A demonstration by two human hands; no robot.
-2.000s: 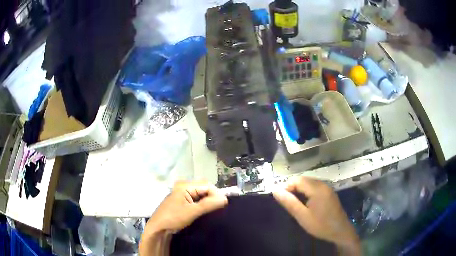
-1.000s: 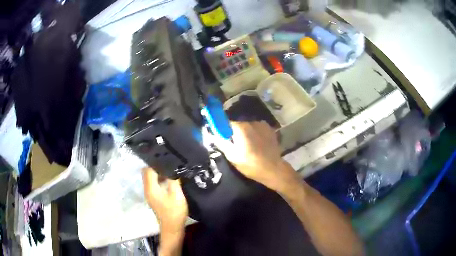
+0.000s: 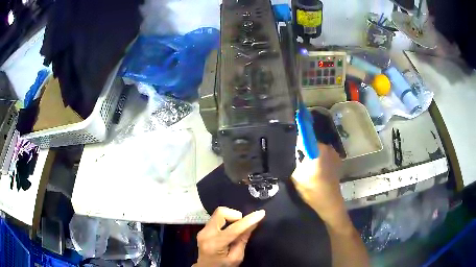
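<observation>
The dark machine head [image 3: 258, 114] points at me. Dark cloth [image 3: 282, 229] lies under its shiny clamp [image 3: 263, 189] and hangs over the table's front edge. My left hand [image 3: 227, 237] rests on the cloth below the clamp, index finger stretched towards it, other fingers curled; whether it grips cloth cannot be told. My right hand [image 3: 317, 174] is right of the head, beside the blue plastic strip [image 3: 308, 133] and near the tray's dark pieces. Its fingertips are partly hidden, so what it holds cannot be told.
A beige two-compartment tray [image 3: 380, 138] and black snips [image 3: 397, 146] lie right. The control panel [image 3: 322, 73] and a dark bottle [image 3: 308, 21] stand behind. Left are a clear bag of small pieces [image 3: 171, 110], a blue plastic bag [image 3: 167, 62] and a white basket [image 3: 78, 135].
The cloth has moved further under the clamp and spread leftward. My left hand has moved from beside the head to below the clamp. My right hand stays by the blue strip. The view has swung.
</observation>
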